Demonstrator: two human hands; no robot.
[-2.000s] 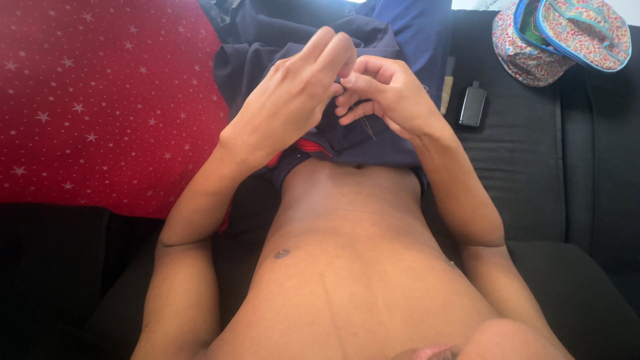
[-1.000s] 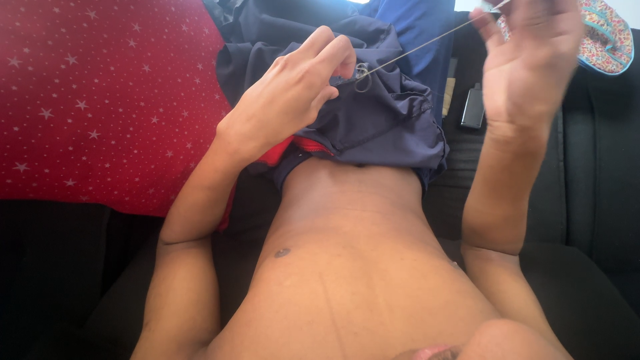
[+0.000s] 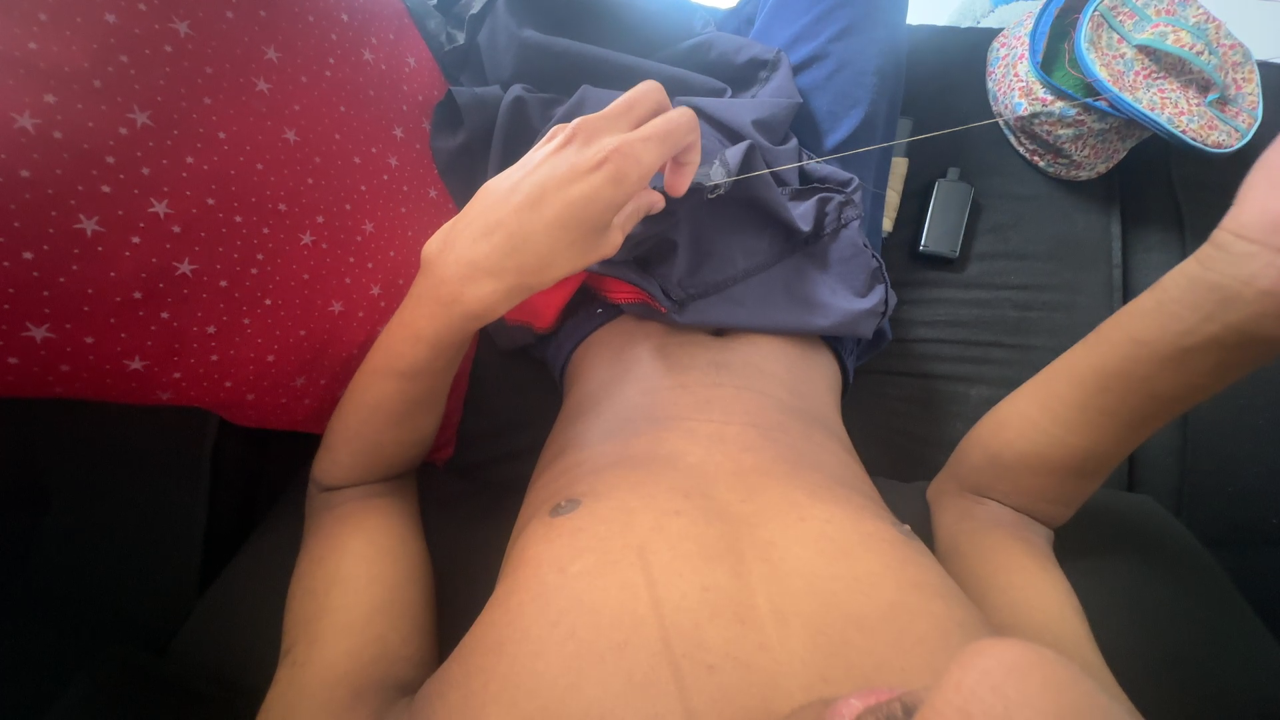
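Note:
A dark navy garment [image 3: 740, 250] with a red zipper [image 3: 628, 292] lies over my lap. My left hand [image 3: 580, 185] is on it, the fingers curled and pinching its fabric near a small gathered, frayed spot [image 3: 718, 176]. From that spot a pale thread [image 3: 880, 145] runs taut toward the right, passing in front of the floral pouch. My right hand [image 3: 1258, 215] is at the right edge; only the wrist and part of the palm show, so its fingers and whatever they hold are out of view.
Red star-patterned cloth [image 3: 220, 200] covers the left side. On the black couch [image 3: 1040, 290] at the right lie a small dark device [image 3: 946, 215] and a spool of beige thread [image 3: 895, 195]. An unzipped floral pouch [image 3: 1060, 130] with blue trim sits at the upper right.
My right hand has moved away from my left hand, out to the right edge, and the thread now stretches across. My left hand has stayed at the garment.

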